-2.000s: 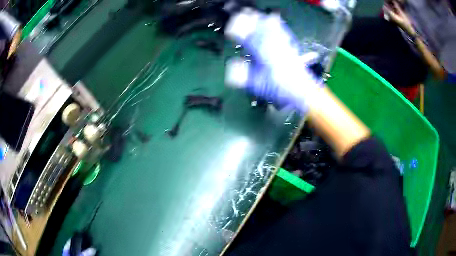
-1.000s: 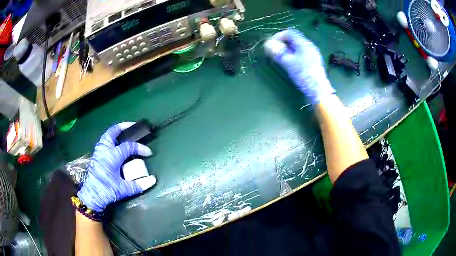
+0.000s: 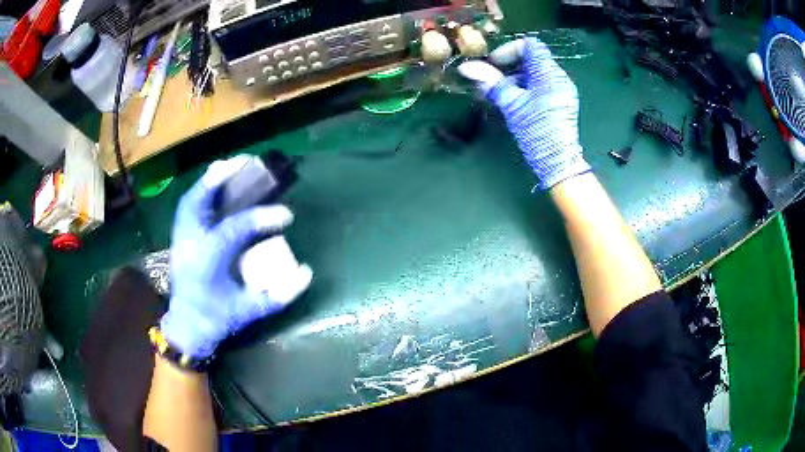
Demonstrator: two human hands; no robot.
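My left hand point(image 3: 225, 256), in a blue-white glove, holds a black power adapter point(image 3: 250, 187) between thumb and fingers at the left of the bench. A white rounded block point(image 3: 270, 265) sits under the same hand's palm and fingers. My right hand point(image 3: 537, 110), gloved, is at the front right corner of the instrument point(image 3: 309, 55), beside its cream round terminals point(image 3: 452, 41). Its thumb and finger are close together near the terminals; whether they pinch a plug cannot be told. The adapter's cable is blurred.
Several black adapters with cables point(image 3: 728, 146) lie at the right. A coiled cable point(image 3: 660, 128) lies apart from them. A blue fan point(image 3: 787, 75) stands far right, above a green bin point(image 3: 759, 353). A grey fan point(image 3: 19, 309), small carton point(image 3: 69, 201) and plastic bottle point(image 3: 95, 66) are at left.
The view has shifted and turned. My left hand has lifted the adapter and tilted it. My right hand is closer to the instrument's terminals. A small black piece now shows beside the coiled cable.
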